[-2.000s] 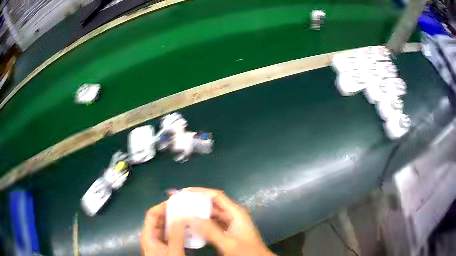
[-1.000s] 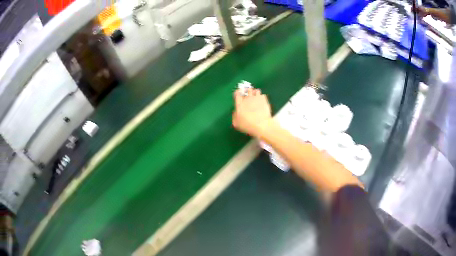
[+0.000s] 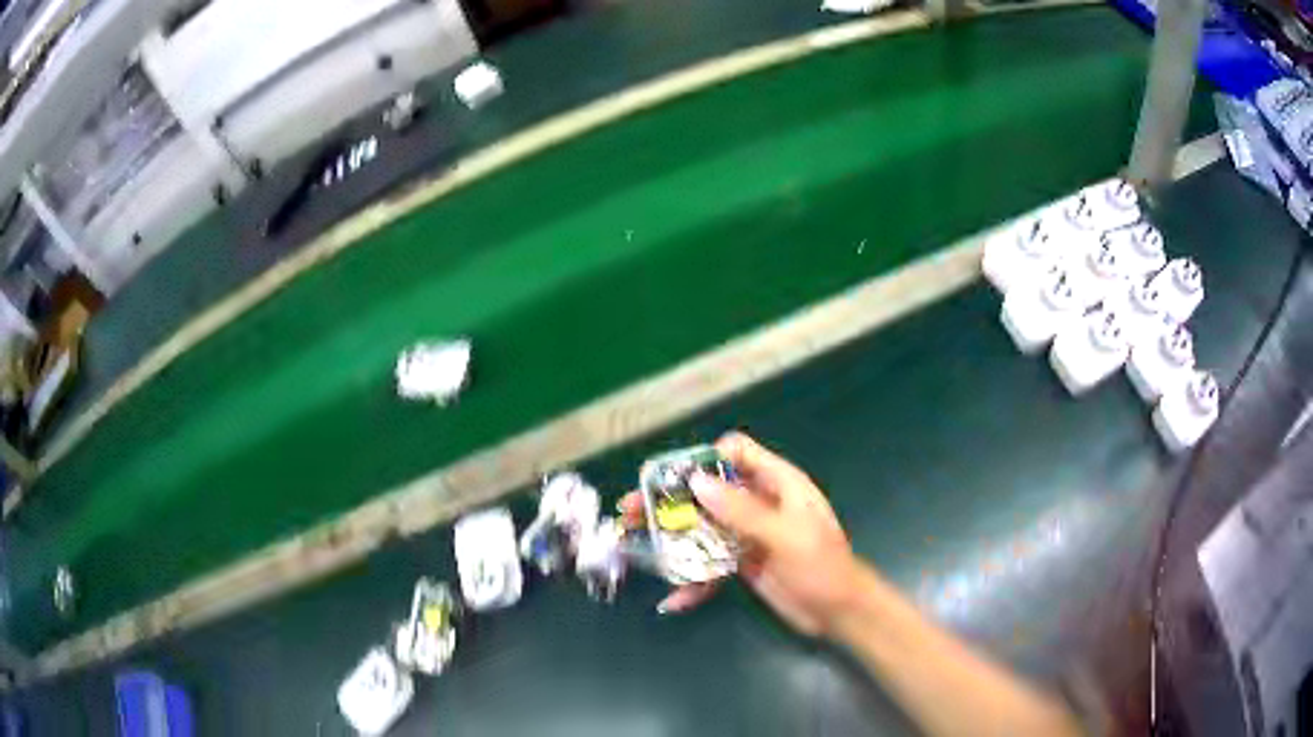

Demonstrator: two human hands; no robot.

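My right hand (image 3: 785, 540) holds an open adapter unit (image 3: 687, 521) over the dark green bench. Its white shell, green board edge and a yellow part show. My left hand is not in view. To the left of the held unit, a cluster of white units (image 3: 565, 521) with some inner parts showing lies on the bench. Beside it are a white housing (image 3: 488, 559), an open unit with a yellow part (image 3: 428, 628) and another white housing (image 3: 376, 693) at the lower left.
Finished adapters (image 3: 1090, 349) stand in rows, plug side up, at the right by a post (image 3: 1163, 101). A white unit (image 3: 434, 370) lies on the green conveyor belt (image 3: 648, 238). The pale edging (image 3: 634, 413) divides belt and bench. A blue tray (image 3: 154, 704) is lower left.
My right hand has come back from the belt beside the finished adapters to the middle of the bench, now with an open unit in it. The view has swung back left.
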